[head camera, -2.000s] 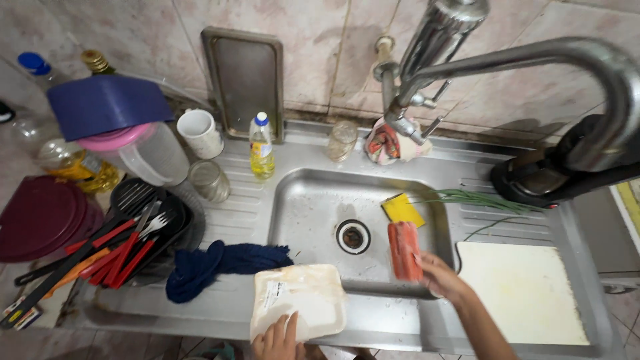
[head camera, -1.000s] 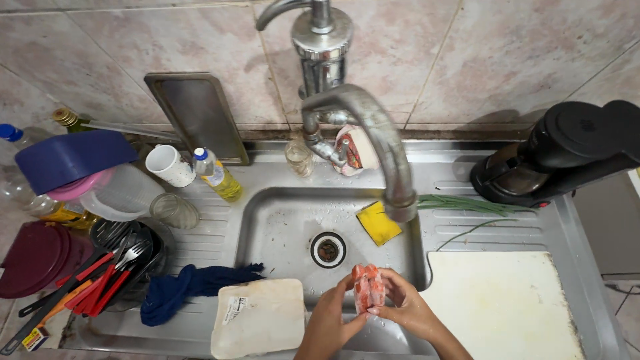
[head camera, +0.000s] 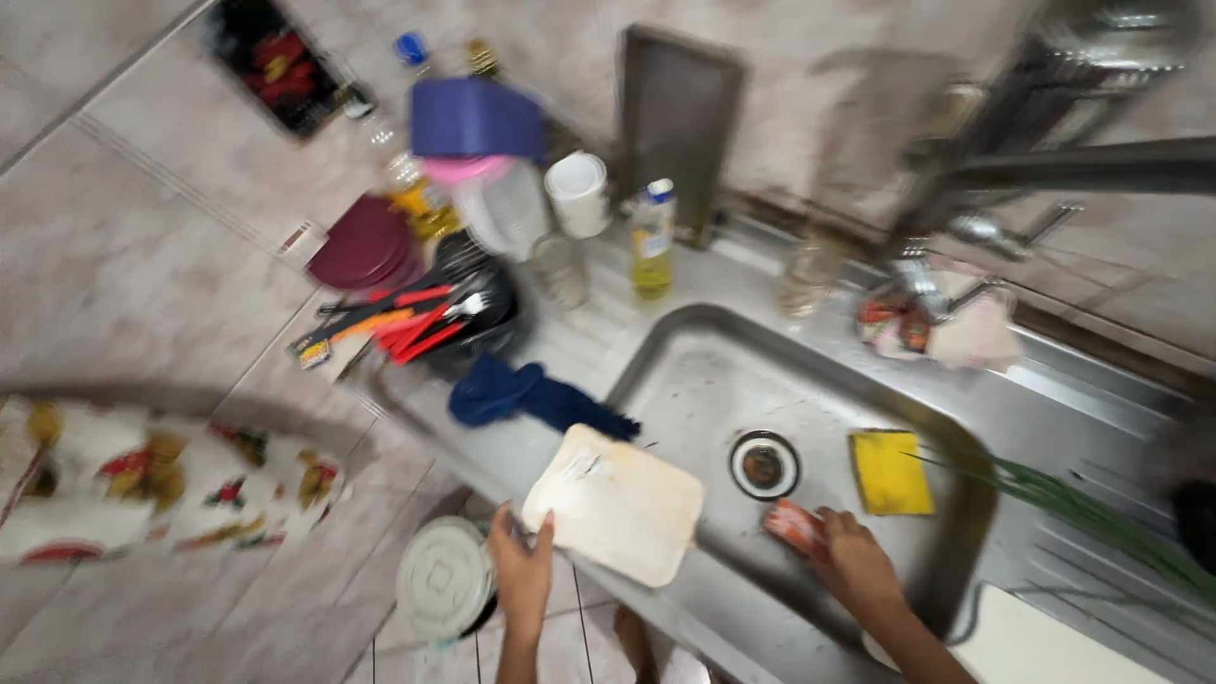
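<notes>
My right hand (head camera: 853, 556) holds a reddish-pink piece, seemingly raw meat (head camera: 796, 528), over the near part of the steel sink (head camera: 760, 380), close to the drain (head camera: 765, 465). At the near left corner of a pale foam tray (head camera: 617, 503), my left hand (head camera: 522, 560) has its fingers apart, the fingertips at the tray's edge; whether they grip it is blurred. The tray lies tilted on the sink's front ledge. A yellow sponge (head camera: 891, 472) rests in the basin, right of the drain.
A dark blue cloth (head camera: 532, 394) lies left of the basin, near a black utensil holder (head camera: 475, 332). Behind stand an oil-coloured bottle (head camera: 653, 247), a white mug (head camera: 578, 195) and glasses. Green onions (head camera: 1092, 513) and a white board (head camera: 1035, 636) are at the right. A lidded bucket (head camera: 445, 579) stands below.
My hands, together on the reddish piece a second ago, have parted; the right keeps the piece and the left is at the foam tray. The view has swung left and tilted.
</notes>
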